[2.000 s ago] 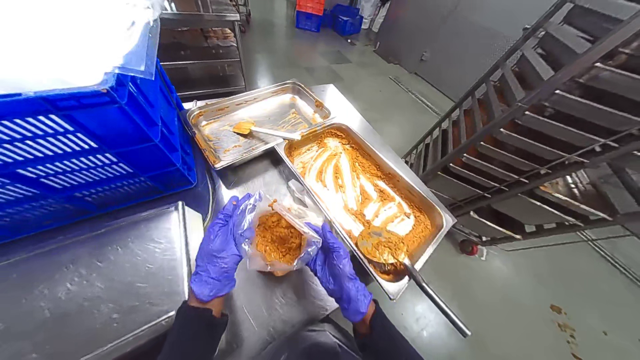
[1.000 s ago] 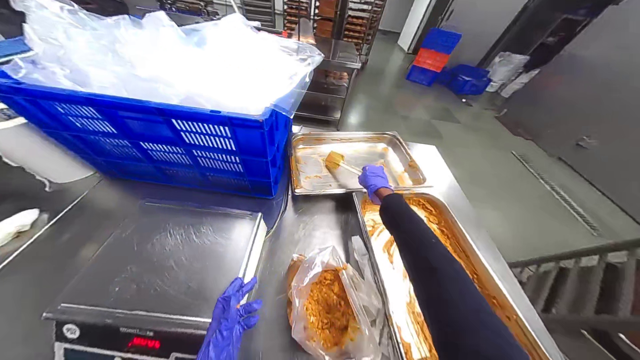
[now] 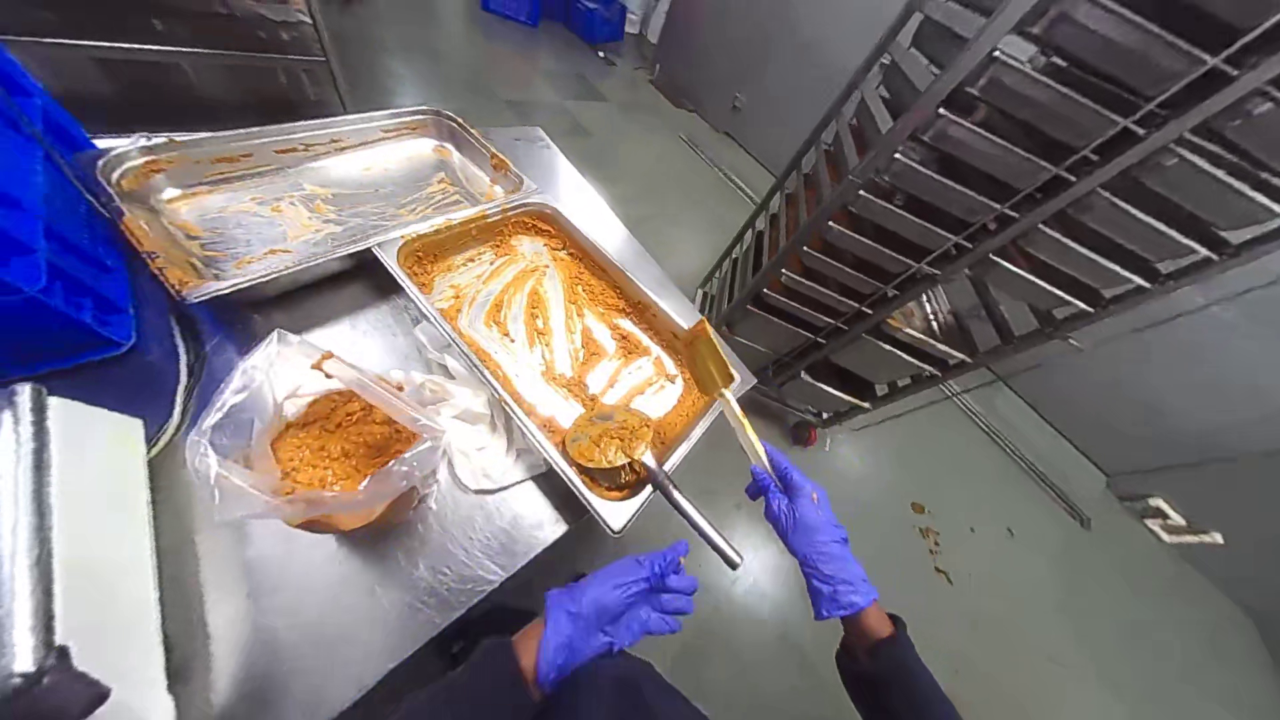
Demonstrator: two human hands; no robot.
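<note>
My right hand, in a purple glove, grips the pale handle of a spatula, its sauce-smeared blade over the right rim of a steel pan. Brown, chunky food lines this pan, with shiny scraped streaks on its bottom. A steel ladle rests in the pan's near corner, its handle sticking out over the rim. My left hand, gloved too, is below the ladle handle with fingers partly curled and nothing visible in it. An open plastic bag of the same food stands on the steel table, left of the pan.
A second, smeared steel pan lies behind, touching the first. A blue crate stands at the left, above a flat-topped device that shows only partly. A metal rack rises beyond the table's right edge. Food spots mark the floor.
My right hand, a second ago at the far pan by the spatula, now holds the spatula over the near pan's right rim. The far pan no longer has it. The view has swung right.
</note>
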